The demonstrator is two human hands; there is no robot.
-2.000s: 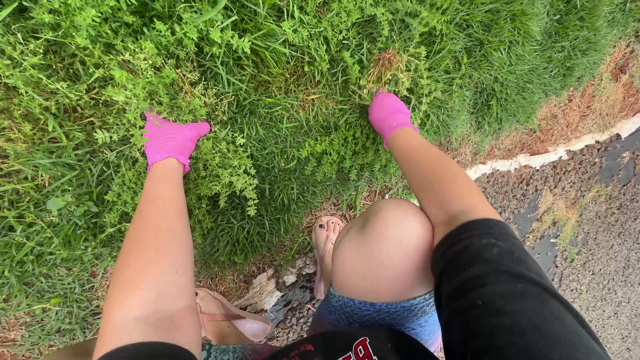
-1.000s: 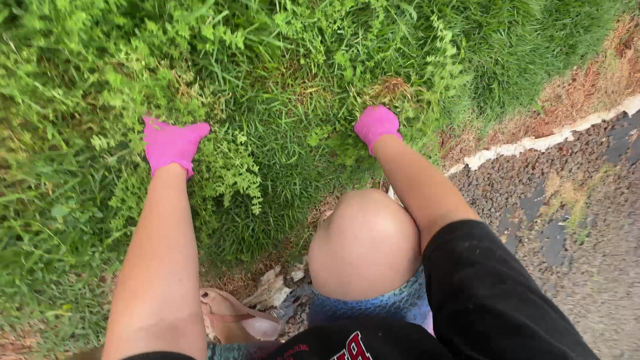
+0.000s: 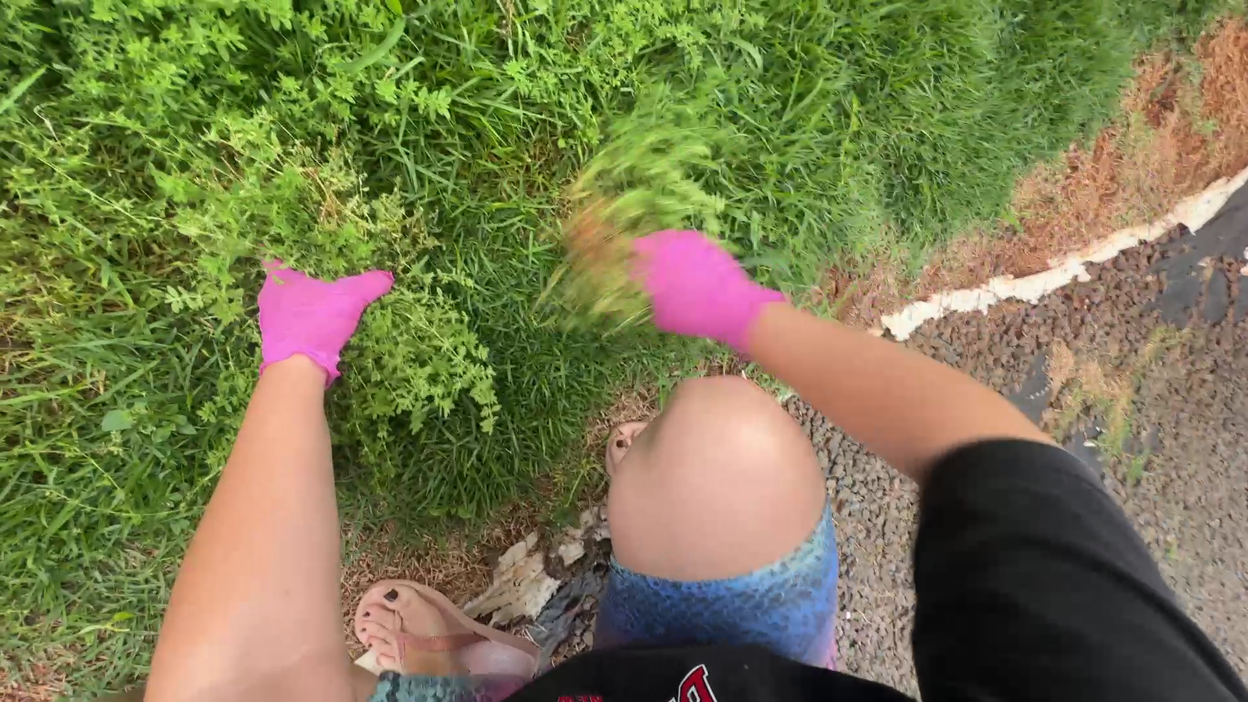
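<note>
My left hand (image 3: 317,312), in a pink glove, reaches into a leafy green weed (image 3: 419,361) at the left; its fingers are partly hidden by the foliage, so its grip cannot be made out. My right hand (image 3: 697,288), in the same kind of glove, is closed on a blurred bunch of pulled weeds (image 3: 624,214) with green tops and a reddish-brown part. The bunch is over the grass, left of and above the hand.
Dense grass (image 3: 829,127) covers the upper area. A whitish edging strip (image 3: 1033,285) borders dark gravel (image 3: 1170,409) at the right. My knee (image 3: 717,468) and a sandalled foot (image 3: 390,624) are below, near a broken pale piece (image 3: 522,580).
My right hand now holds a bunch of weeds in motion; its dried brown part showed beside the hand before. My left hand has stayed at the weed.
</note>
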